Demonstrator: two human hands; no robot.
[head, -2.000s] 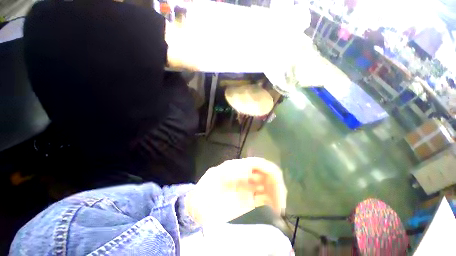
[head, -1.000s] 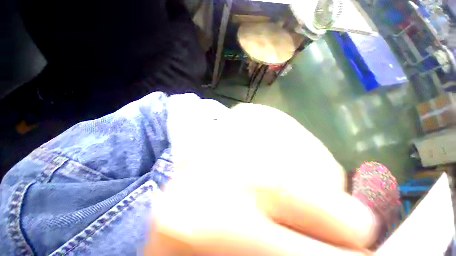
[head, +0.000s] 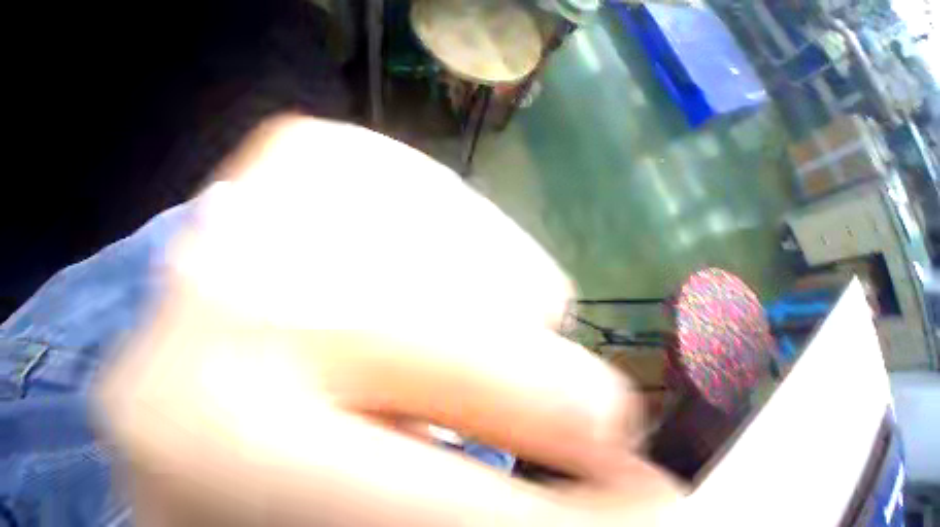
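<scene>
A large, blurred, overexposed bare hand, which looks like my left hand (head: pixel 361 309), fills the lower left and middle of the view, very near the camera. Its bent fingers point right and down. A small gap between them shows dark and blue patches. Nothing clear shows in its grip, but its inner side is hidden. The blue denim sleeve (head: pixel 62 360) lies at the left edge, partly behind the hand. My right hand cannot be made out.
The near white worktable (head: pixel 814 422) juts in at lower right. The padded stool (head: pixel 722 335) stands beside it. A round wooden stool (head: pixel 479 36) is at the top, a blue pallet (head: pixel 701 62) right of it. A cardboard box (head: pixel 835 154) and cream cabinet (head: pixel 845 221) stand at right. Black clothing fills the upper left.
The hand has come up from the lap close to the camera and spread leftward over the denim sleeve. The view has tilted down, so the far table has left the frame.
</scene>
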